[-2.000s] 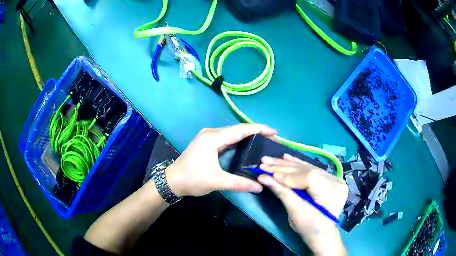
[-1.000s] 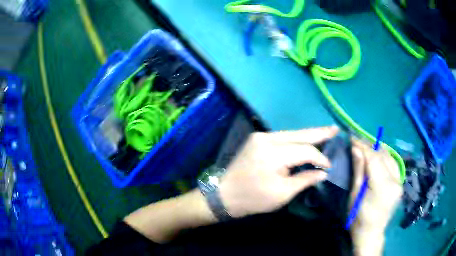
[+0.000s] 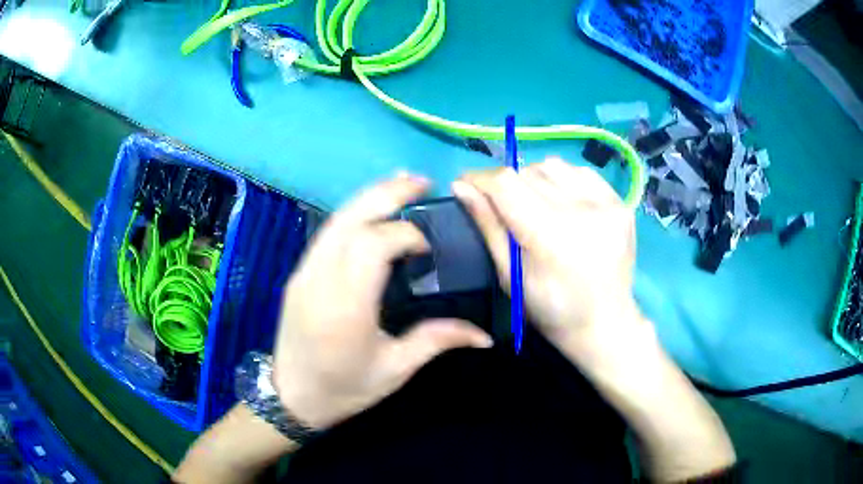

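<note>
A black box (image 3: 452,248) is held between both hands at the bench's front edge, above my lap. My left hand (image 3: 345,298), slightly blurred, grips its left side with fingers at the top and thumb at the bottom. My right hand (image 3: 558,241) is on its right side. A slim blue rod (image 3: 516,274) stands nearly upright in the frame, held in my right hand's fingers. A lime-green flat cable (image 3: 445,123) runs from a coil with a black band and bends down behind my right hand. Its far end has clear wrap (image 3: 274,49).
A blue crate (image 3: 203,369) with green coils stands left of the bench. Loose grey-black strips (image 3: 705,180) lie at the right, below a blue tray (image 3: 589,21) of tiny black pieces. Blue-handled pliers (image 3: 238,76) lie at upper left. A black cord (image 3: 785,385) is at lower right.
The view has swung right and lower over the bench since the last frame. Both hands still hold the box, now turned with a dark, shiny face up. The blue rod now stands nearly upright.
</note>
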